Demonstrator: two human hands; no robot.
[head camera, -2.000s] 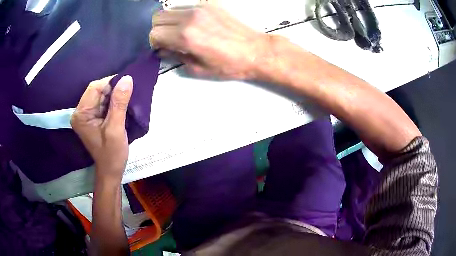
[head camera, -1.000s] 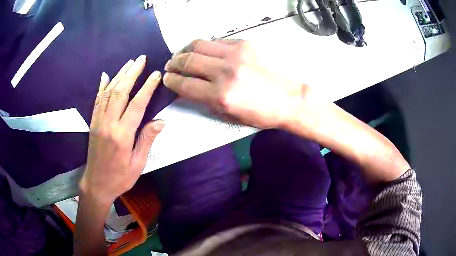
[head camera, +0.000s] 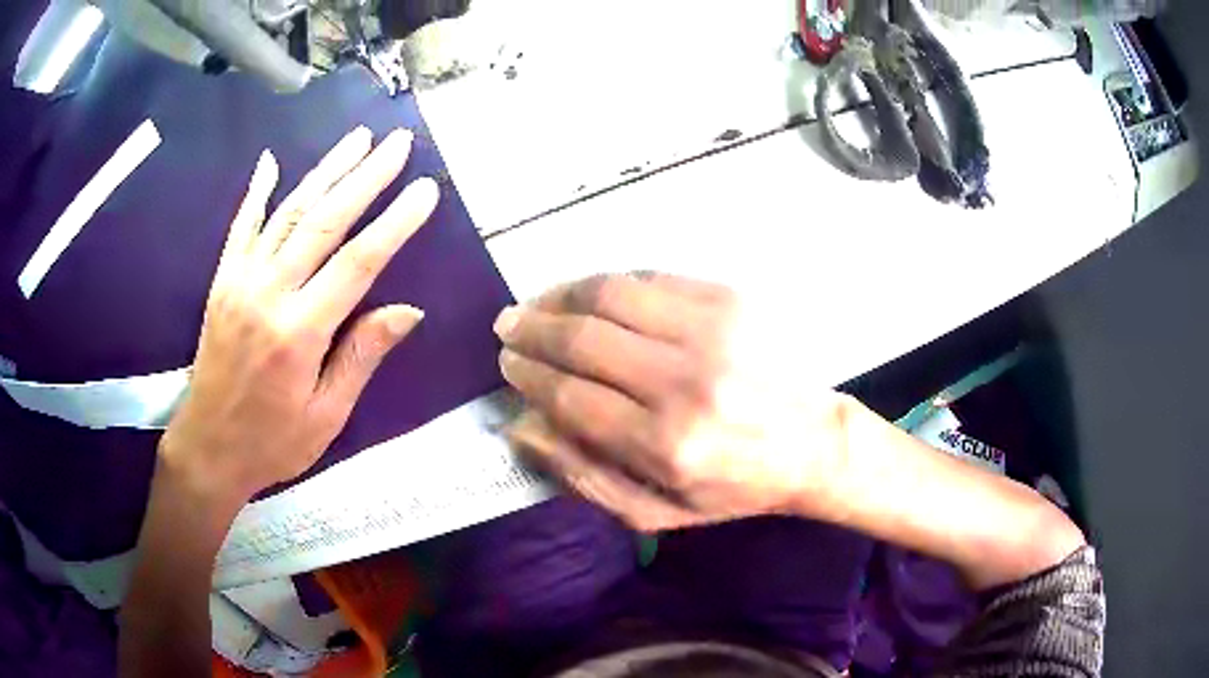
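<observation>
A dark purple garment panel (head camera: 119, 239) with white stripes lies flat on the white machine table. My left hand (head camera: 298, 311) lies flat on it, fingers spread, palm down. My right hand (head camera: 650, 391) is at the panel's right edge near the table's front, with its fingertips at the cloth corner; it is slightly blurred, and its thumb is hidden, so I cannot tell whether it pinches the cloth. The presser foot area (head camera: 385, 64) shows at the panel's top edge.
Dark shears (head camera: 915, 113) with wrapped handles lie at the top right, beside a red tool (head camera: 822, 27). A printed ruler (head camera: 398, 503) runs along the table's front edge. An orange basket (head camera: 371, 612) is below. Purple cloth with white lettering (head camera: 975, 444) is at lower right.
My left hand has let go of the folded edge and flattened on the panel. My right hand has moved down along the cloth's right edge. The machine's metal parts have come into view.
</observation>
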